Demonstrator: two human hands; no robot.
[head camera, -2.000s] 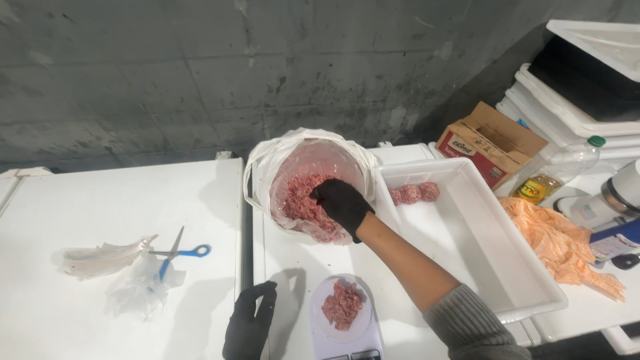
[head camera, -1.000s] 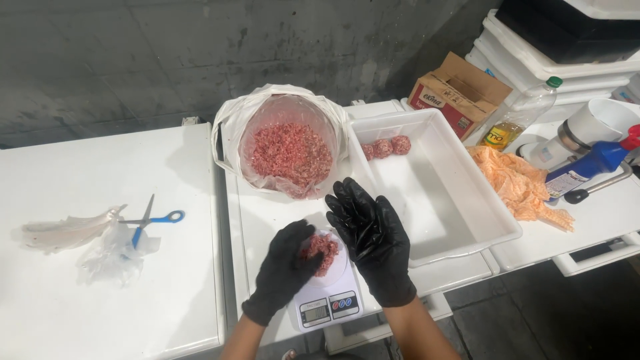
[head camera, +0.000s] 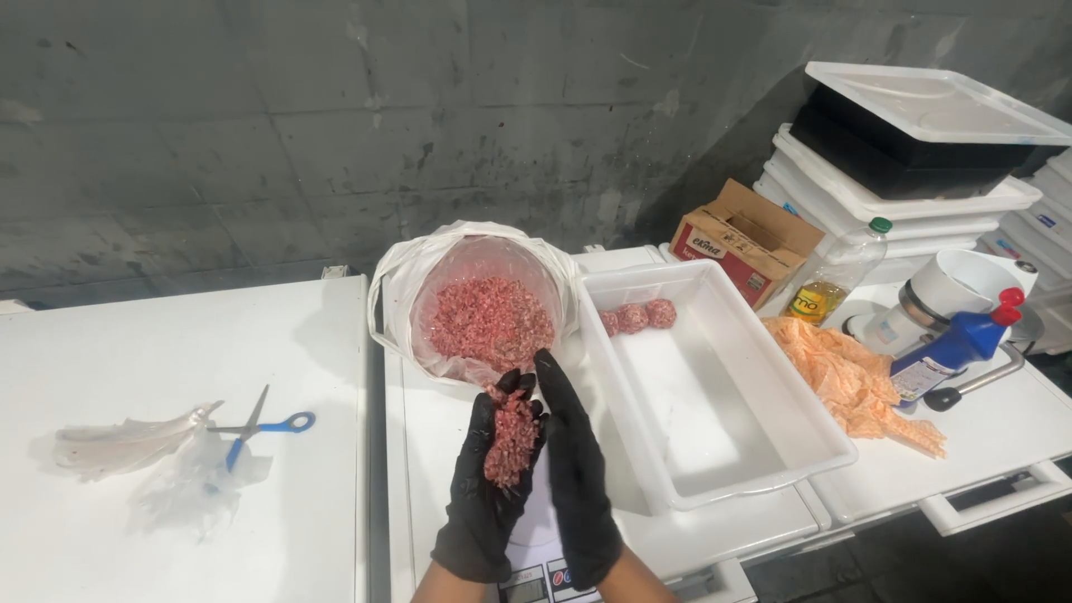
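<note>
A portion of ground meat lies in the cupped palm of my left hand, which wears a black glove. My right hand, gloved in black too, is held upright beside it with straight fingers, its edge close to the meat. Under both hands is a white kitchen scale, partly hidden. Just beyond the fingertips, a bag-lined container holds a mass of ground meat. To the right, several meatballs sit in a row in the far left corner of a white plastic tray.
On the left table lie blue-handled scissors and crumpled clear plastic. At right are a cardboard box, an oil bottle, an orange cloth, a blue bottle, a white and metal appliance and stacked white bins.
My right hand was in the meat container, then both hands were at the scale. The meat portion that lay on the scale is now lifted in my left hand.
</note>
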